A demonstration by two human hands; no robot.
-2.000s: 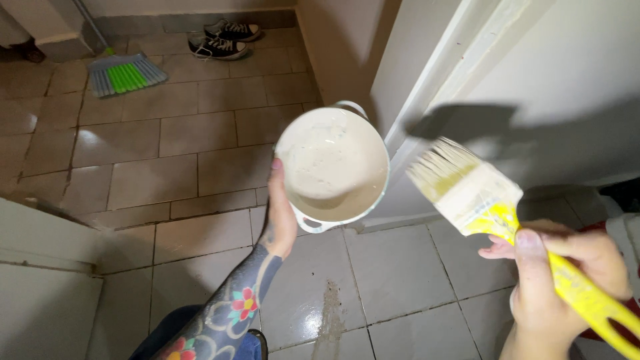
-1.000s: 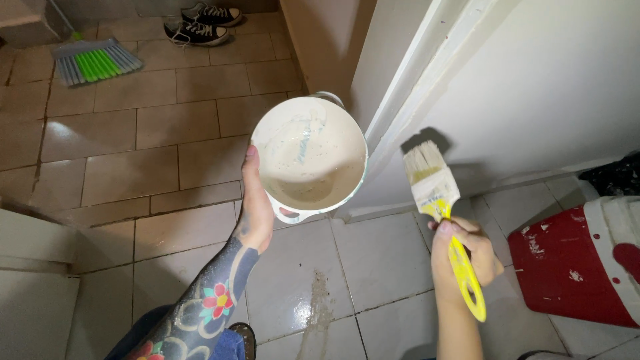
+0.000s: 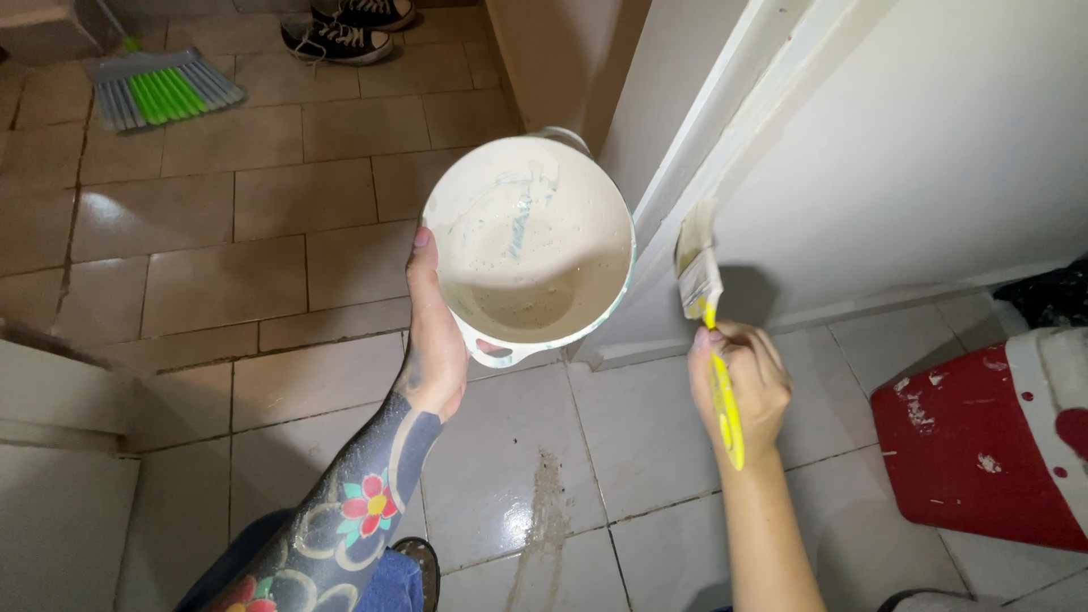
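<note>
My left hand (image 3: pixel 438 331) holds a white two-handled bowl (image 3: pixel 527 246) by its left side, fingers beneath and thumb on the rim. Off-white paint lies in the bowl and coats its inner wall. In my right hand (image 3: pixel 744 382) is the yellow handle of a flat paintbrush (image 3: pixel 700 285). The brush's bristles, coated in pale paint, lie against the white wall (image 3: pixel 858 170) beside the door frame's moulding (image 3: pixel 710 110), to the right of the bowl.
A red and white paint-spattered container (image 3: pixel 956 442) stands on the floor at right, near a black plastic bag (image 3: pixel 1050 293). A broom head (image 3: pixel 166 89) and black canvas shoes (image 3: pixel 340 38) are at upper left. A white panel (image 3: pixel 59 493) is at lower left.
The brush, held in the air two seconds ago, now has its bristles against the wall by the moulding. My left hand still holds the bowl. The view has shifted somewhat.
</note>
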